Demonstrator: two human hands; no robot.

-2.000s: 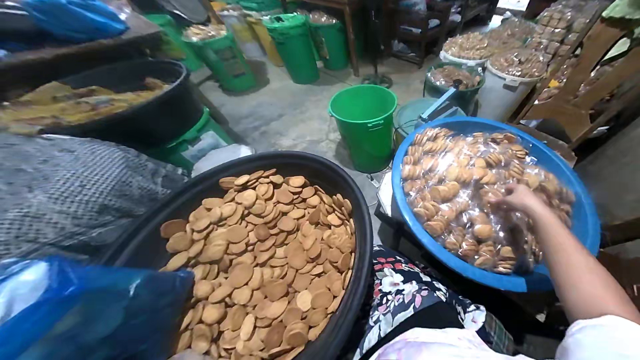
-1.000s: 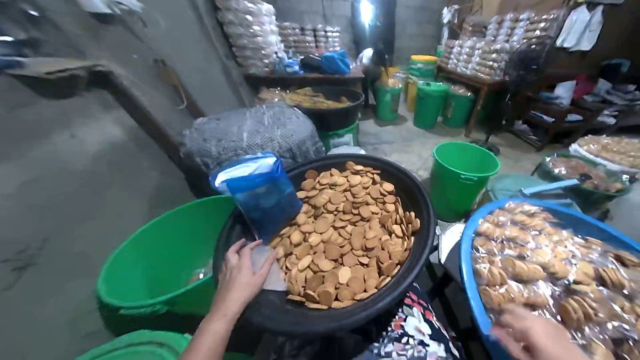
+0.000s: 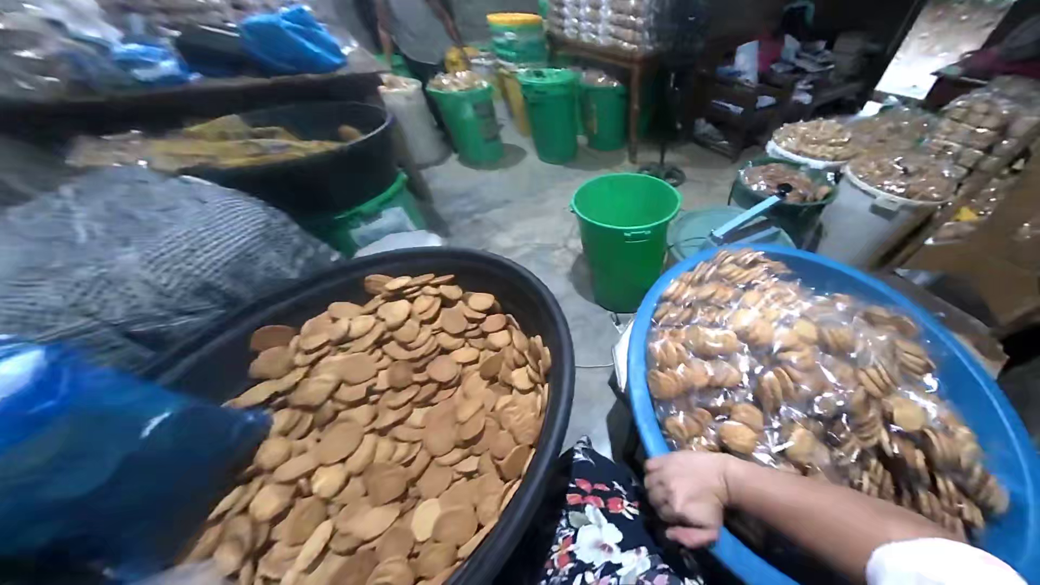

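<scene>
A large black basin (image 3: 561,357) holds a heap of loose round flat cookies (image 3: 439,390). Right of it, a wide blue basin (image 3: 638,382) is filled with clear plastic packs of the same kind of cookies (image 3: 780,366). My right hand (image 3: 691,496) is closed over the near left rim of the blue basin, its forearm crossing above the packs. A blue plastic bag (image 3: 122,455) lies over the left side of the black basin, blurred. My left hand is out of view.
Ahead on the concrete floor stand an upright green bucket (image 3: 626,252) and a lidded clear container with a light-blue handled tool (image 3: 751,215). Grey mesh sacking (image 3: 154,252) and a dark tub (image 3: 276,175) are at left. A person (image 3: 418,32) stands at the back near green buckets (image 3: 548,114).
My right hand has moved from over the packs to the rim of the blue basin. My left hand, at the black basin one second ago, is out of view. The view has swung.
</scene>
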